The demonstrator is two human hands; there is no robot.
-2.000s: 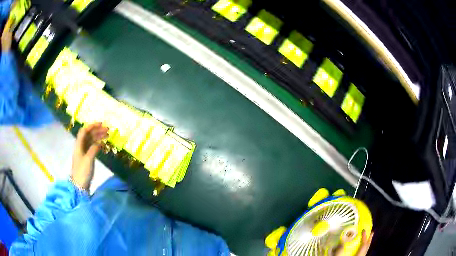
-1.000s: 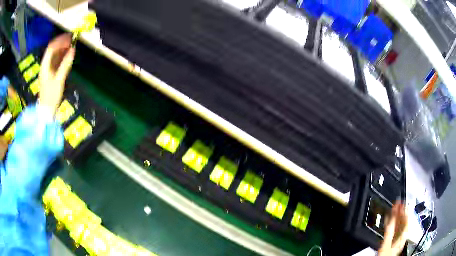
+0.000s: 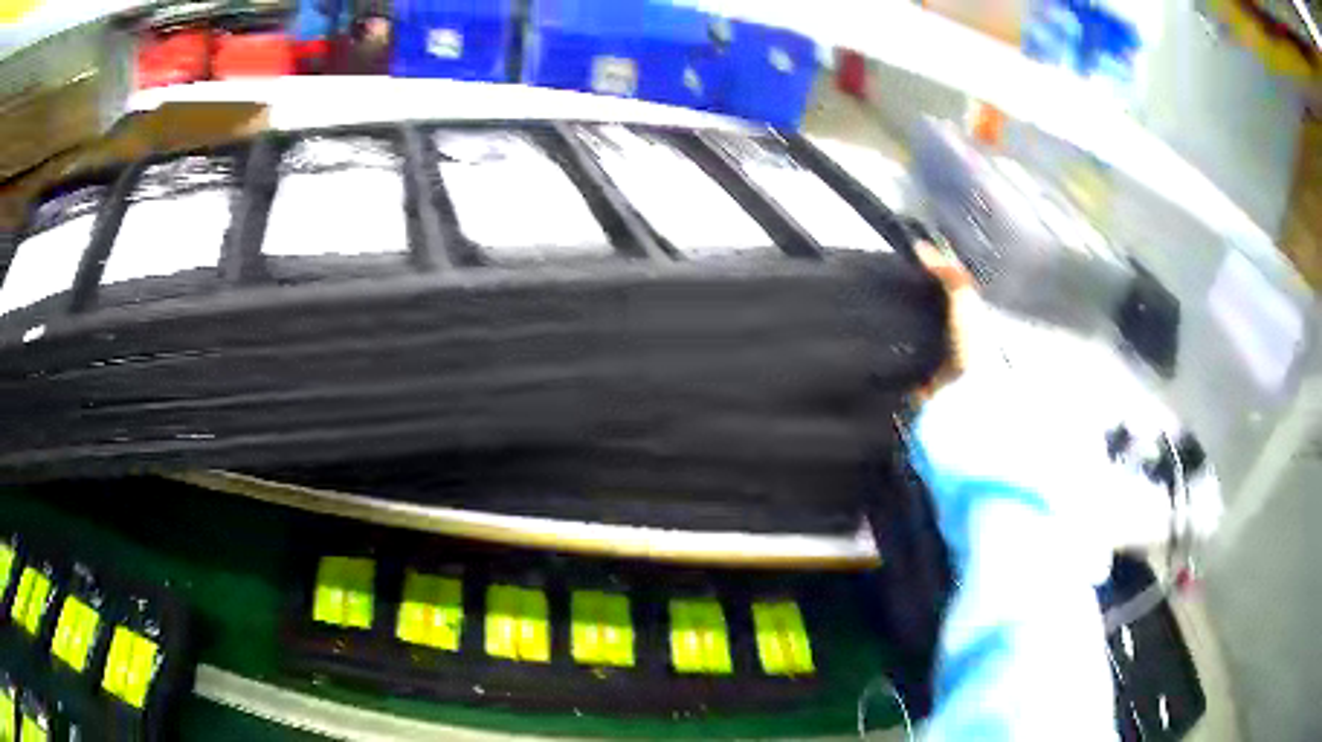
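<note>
A high stack of long black foam trays (image 3: 580, 363) lies across the picture above the shelf edge. Its top tray shows several slots with white, shiny faces. My right hand (image 3: 945, 322) is at the right end of the stack, its fingers closed around the upper trays' end. The hand is blurred and partly hidden by the trays. My left hand is not in view. Below the shelf, a black tray (image 3: 479, 676) holds a row of phone units with yellow-green film-backed parts (image 3: 602, 628) on them.
The cream shelf edge (image 3: 580, 538) runs under the stack. More trays with yellow-green parts (image 3: 132, 665) stand at lower left. Blue bins (image 3: 624, 58) are behind the shelf, with brown cardboard (image 3: 189, 125) at upper left. A thin white cable (image 3: 883, 710) loops at the bottom.
The view has swung up to the tray stack. My right hand has moved from the phones at lower right to the stack's end. My left hand, earlier at upper left with a yellow-green piece, is out of view.
</note>
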